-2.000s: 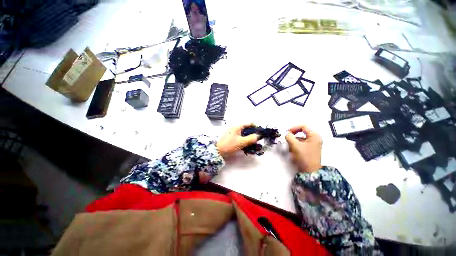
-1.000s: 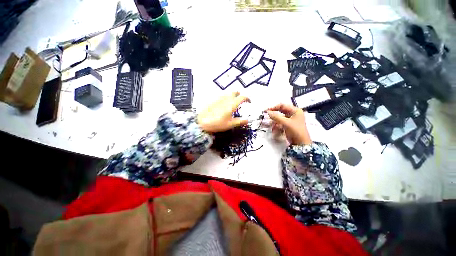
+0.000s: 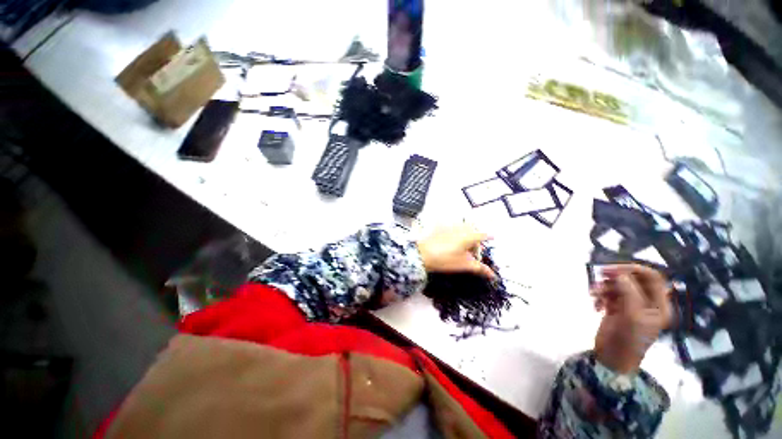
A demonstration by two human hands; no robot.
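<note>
My left hand rests on a bunch of black strings at the table's near edge, fingers curled at its top; the string ends fan out towards me. My right hand is blurred, raised at the left border of the large heap of black-and-white hang tags; whether it holds anything is not clear. Several white-panel tags lie fanned between the hands and the far side. Two neat black tag stacks stand left of them.
A tangled black string clump lies by a dark cylinder in a green holder. At left are an open carton, a dark phone and a small tag block. Clear plastic lies at the far right.
My right hand has moved right, away from my left hand, to the tag heap. My left hand stays at the strings, which now show more fully. The view has shifted and tilted.
</note>
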